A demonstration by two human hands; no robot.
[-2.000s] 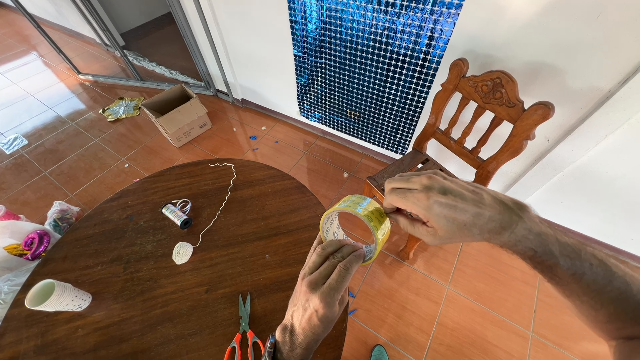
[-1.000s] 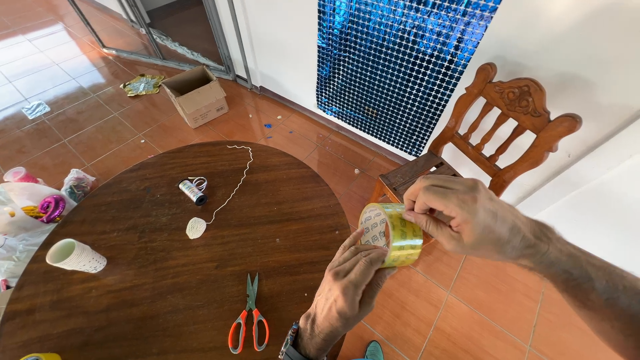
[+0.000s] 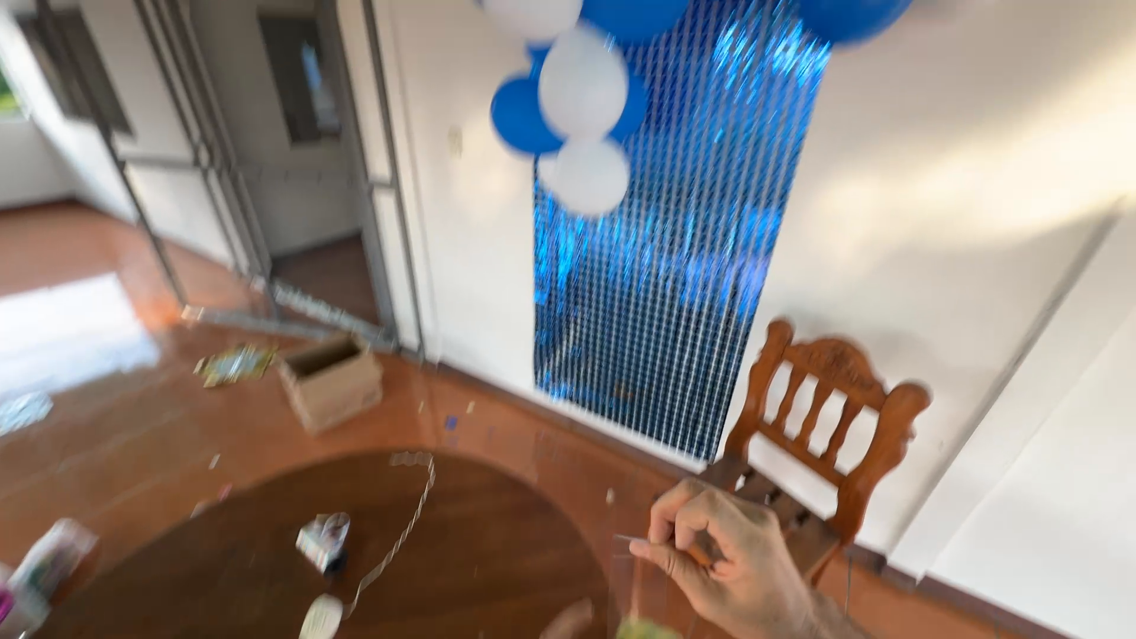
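Observation:
My right hand (image 3: 732, 555) is in front of the wooden chair, thumb and finger pinched on the end of a clear tape strip (image 3: 635, 577). The faint strip runs down to a yellowish tape roll (image 3: 648, 629), mostly cut off by the bottom edge. Beside the roll, a blurred part of my left hand (image 3: 570, 621) shows; the rest of that hand is out of view. On the round dark wooden table (image 3: 497, 541) lie a small spool-like item (image 3: 325, 541) and a white string (image 3: 397, 541) leading to a pale round piece (image 3: 321, 616).
A carved wooden chair (image 3: 821, 417) stands by the wall. Blue foil fringe (image 3: 657, 293) hangs there with white balloons (image 3: 583, 82) and blue balloons (image 3: 525, 115). An open cardboard box (image 3: 333, 390) and crumpled foil packaging (image 3: 235, 365) are on the tiled floor.
The view has tilted up, bringing balloons into frame. My right hand has drawn a strip of tape away from the roll. The scissors and paper cup have left view.

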